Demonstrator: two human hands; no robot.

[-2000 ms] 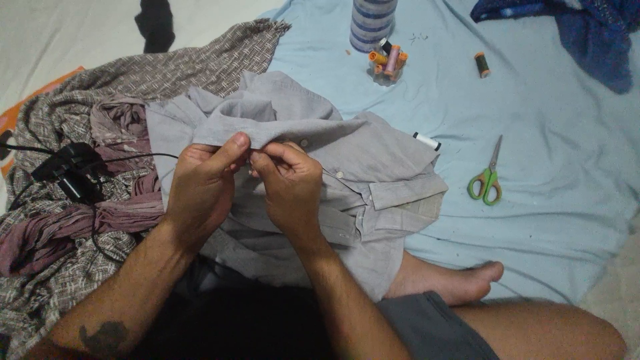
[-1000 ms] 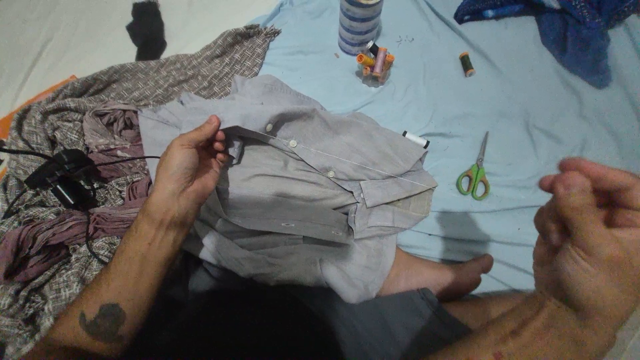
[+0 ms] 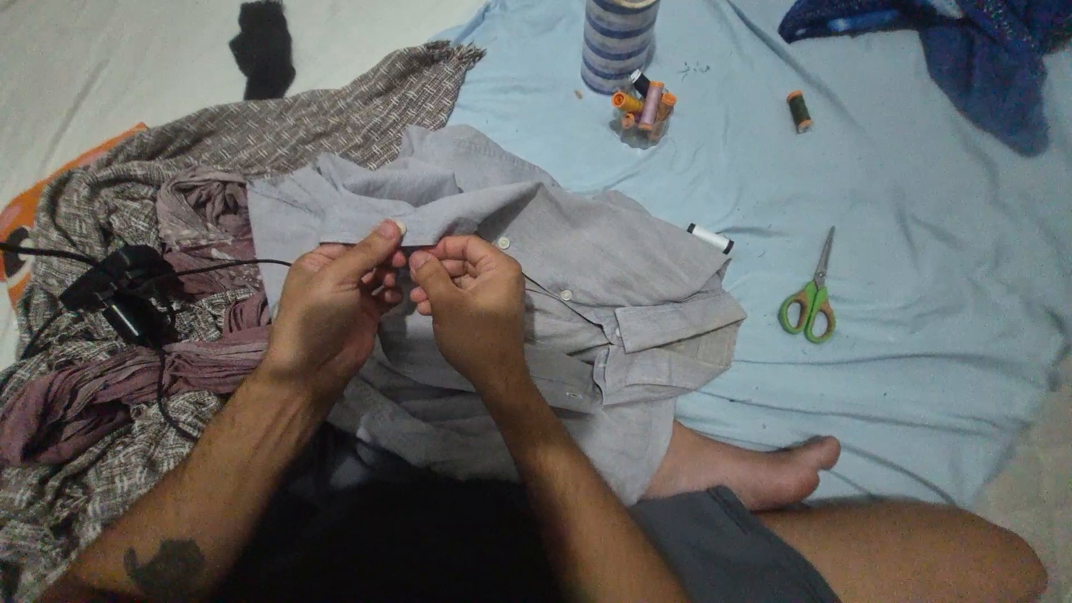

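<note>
A grey button-up shirt [image 3: 586,243] lies across my lap, its collar toward the right. My left hand [image 3: 335,293] pinches the shirt's front edge between thumb and fingers. Close beside it, my right hand [image 3: 473,293] has its thumb and forefinger pressed together at the same edge; any needle or thread there is too small to make out. White shirt buttons [image 3: 566,295] show to the right of my hands. A spool of white thread [image 3: 710,238] rests by the shirt, and green-handled scissors [image 3: 809,308] lie farther right.
Thread spools fill a small clear container [image 3: 645,134] beside a blue-striped cylinder [image 3: 618,46]. A dark green spool [image 3: 799,112] lies to the right, near blue cloth [image 3: 988,75]. On the left are a patterned scarf [image 3: 335,126], a mauve cloth [image 3: 209,364] and a black device with cables [image 3: 126,289].
My right hand, raised out at the far right one second ago, is back at the shirt edge beside my left hand. My left hand has stayed at the edge.
</note>
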